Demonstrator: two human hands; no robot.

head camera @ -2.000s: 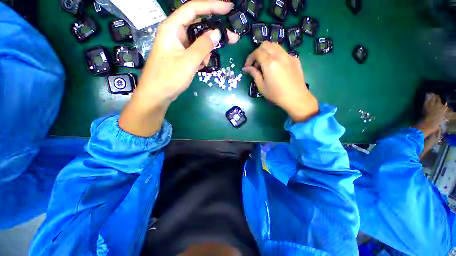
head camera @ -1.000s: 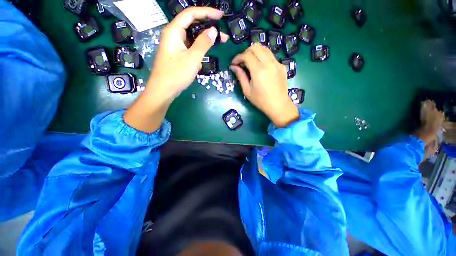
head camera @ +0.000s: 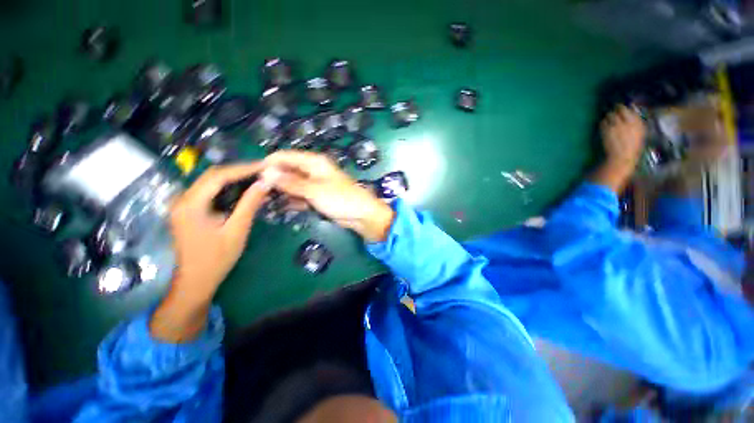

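The view is blurred. My left hand [head camera: 205, 231] holds a black watch case [head camera: 229, 197] between thumb and fingers, mostly hidden by the hand. My right hand [head camera: 331, 188] reaches across to it, and its fingertips touch or overlap the left fingertips. Whether a tiny insert is between them cannot be told. The pile of small pale inserts [head camera: 291, 216] lies partly hidden below my right hand. A single black case with a pale centre [head camera: 314, 257] lies near the bench's front edge.
Many black cases [head camera: 318, 89] are scattered on the green bench [head camera: 529, 91]. A clear bag with a white label [head camera: 110, 171] lies at left, a yellow piece [head camera: 187, 159] beside it. Small bits [head camera: 518, 178] lie at right, near another person's hand [head camera: 622, 136] and blue sleeve.
The view has swung right and tilted, so the bench things appear shifted left and lower. My right hand has moved from over the insert pile to meet the case in my left hand.
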